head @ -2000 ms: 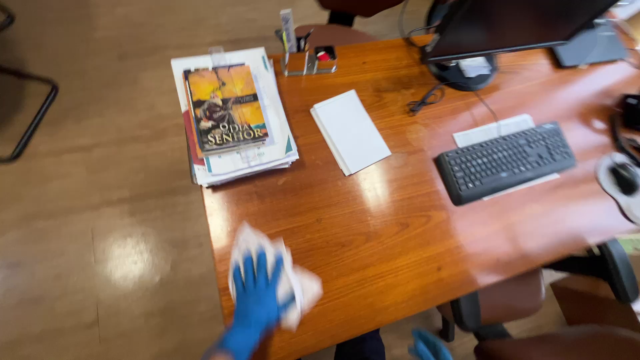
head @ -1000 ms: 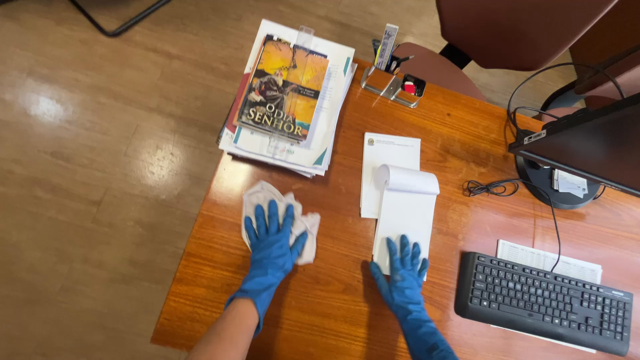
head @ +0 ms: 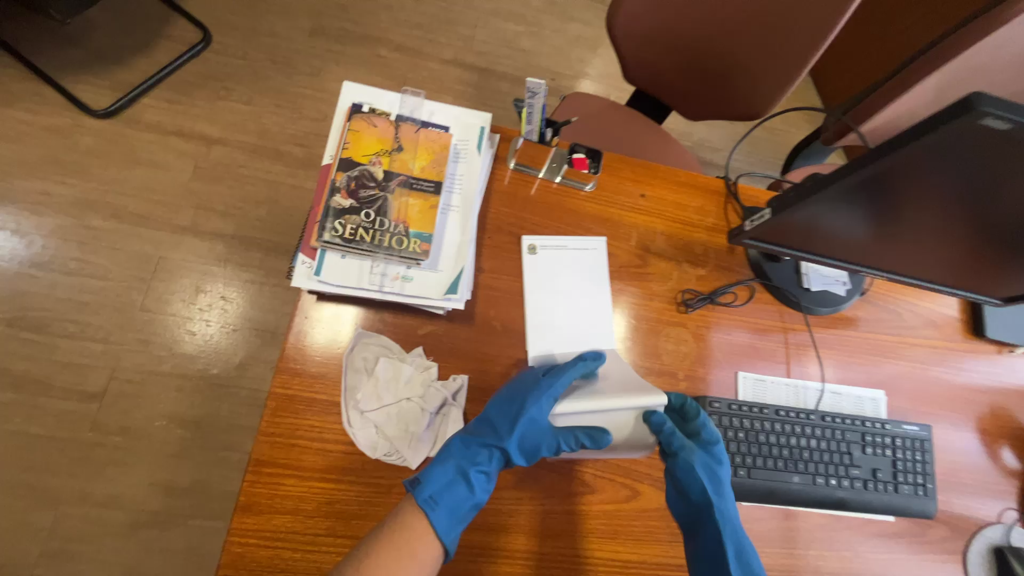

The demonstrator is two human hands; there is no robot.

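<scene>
Both my hands wear blue rubber gloves and hold a white paper notepad (head: 612, 428) with curled top sheets. My left hand (head: 532, 412) grips its left side, thumb and fingers spread around the edge. At its right edge, my right hand (head: 692, 448) pinches the paper between thumb and fingers. Just above lies a flat white sheet or pad (head: 566, 296) with a small printed crest, its lower end beneath the held pad. A crumpled white cloth (head: 400, 400) rests on the wooden desk (head: 496, 512), left of my left hand and touched by neither palm.
A stack of papers (head: 472, 232) topped by books (head: 392, 188) lies at the desk's left edge. Behind stands a clear desk organizer (head: 552, 164) with pens. A black keyboard (head: 824, 456), loose cable (head: 716, 296) and monitor (head: 896, 200) are on the right. Chairs (head: 720, 48) stand beyond the desk.
My left hand has left the cloth and moved right to the notepad. My right hand, which lay flat on the pad, now holds its right edge. The cloth stays on the desk.
</scene>
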